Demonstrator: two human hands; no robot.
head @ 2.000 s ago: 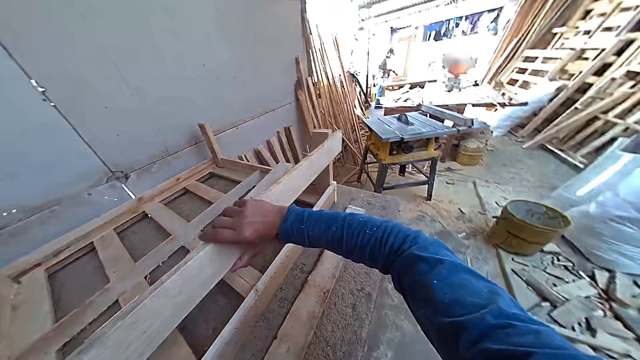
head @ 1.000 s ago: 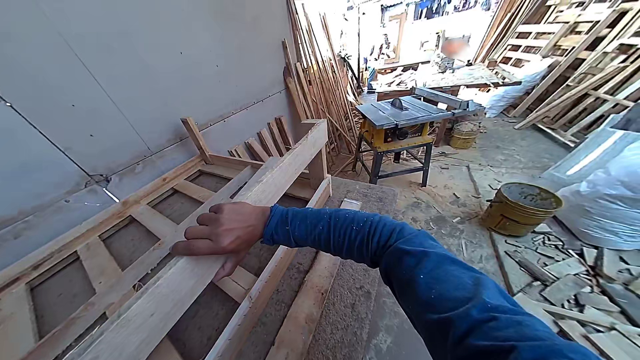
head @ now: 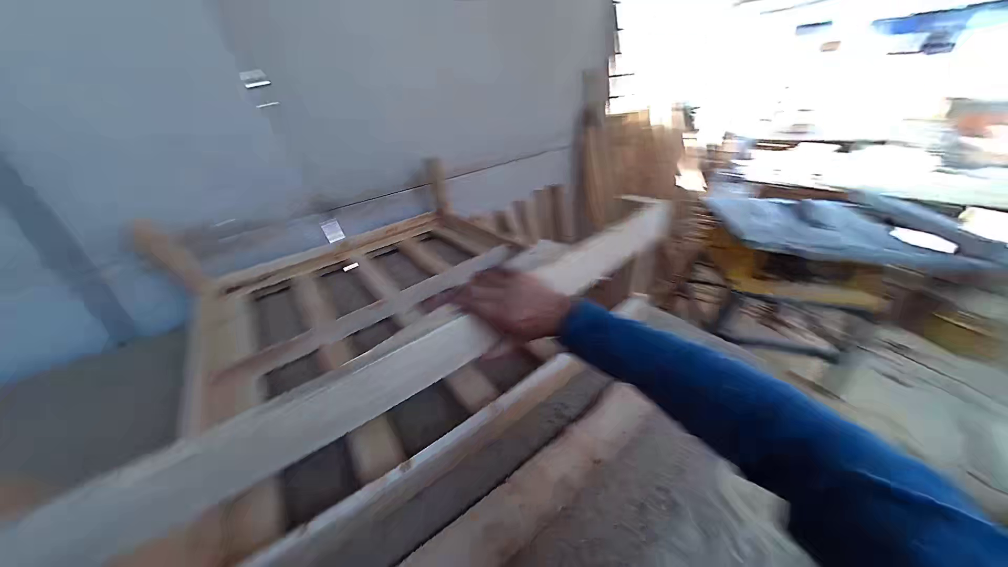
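Observation:
My right hand [head: 516,303], in a blue sleeve, lies over a long pale wooden board [head: 323,413] and grips it, fingers across its top and far side. The board runs diagonally from the lower left to an upright end piece. Below and behind it is a slatted wooden frame [head: 315,256] with short corner posts, lying flat near the wall. My left hand cannot be made out; a brownish blur lies at the left edge. The view is motion-blurred.
A grey wall [head: 409,87] stands behind the frame. To the right is a table saw [head: 819,236] on a yellow base with dark legs. Wooden strips [head: 543,213] lean by the wall. A wooden rail [head: 441,449] runs along the near side, and bright clutter lies beyond the saw.
The view has swung left, showing more of the wall and the frame's far corner. My right hand is still on the board.

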